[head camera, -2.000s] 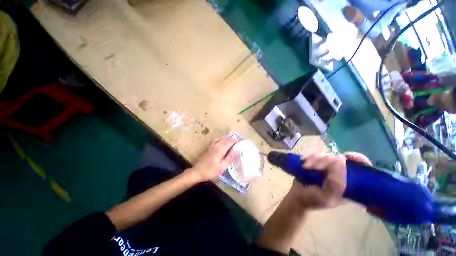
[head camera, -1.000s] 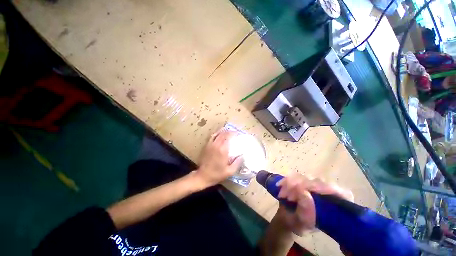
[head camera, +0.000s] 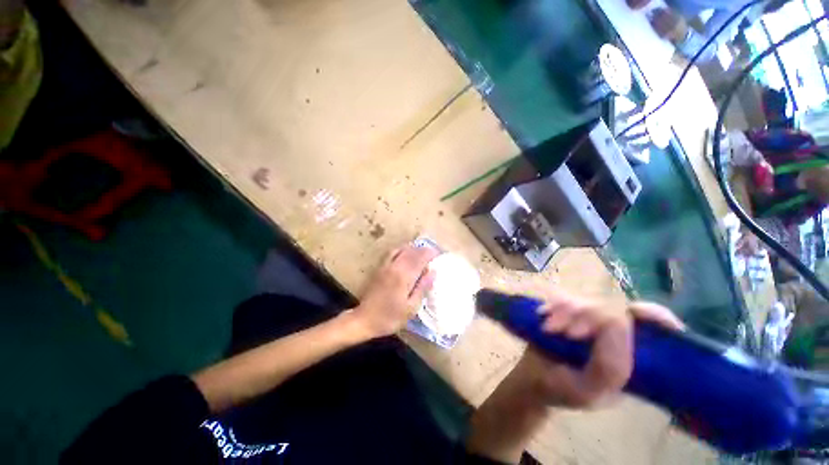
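A white round housing (head camera: 450, 292) sits on a pale square fixture (head camera: 440, 337) near the bench's front edge. My left hand (head camera: 397, 289) holds the housing's left side, fingers on its rim. My right hand (head camera: 586, 345) is blurred and grips a thick blue electric screwdriver (head camera: 709, 386). The screwdriver's black nose points left at the housing's right edge; whether it touches cannot be told. The screw feeder (head camera: 536, 227), a black and silver metal box, stands on the bench just behind the housing.
The worn wooden bench (head camera: 273, 100) runs diagonally, with a shiny clear patch (head camera: 325, 207) on it. Behind is the green conveyor belt (head camera: 545, 54) with white round units (head camera: 614, 70). A black cable (head camera: 723, 145) loops at right. A red stool (head camera: 86, 186) stands at left. People sit beyond the belt.
The screwdriver and my right hand have moved up and right from the housing's lower edge since one second ago. My left hand stays on the housing, its fingers shifted toward the upper left rim.
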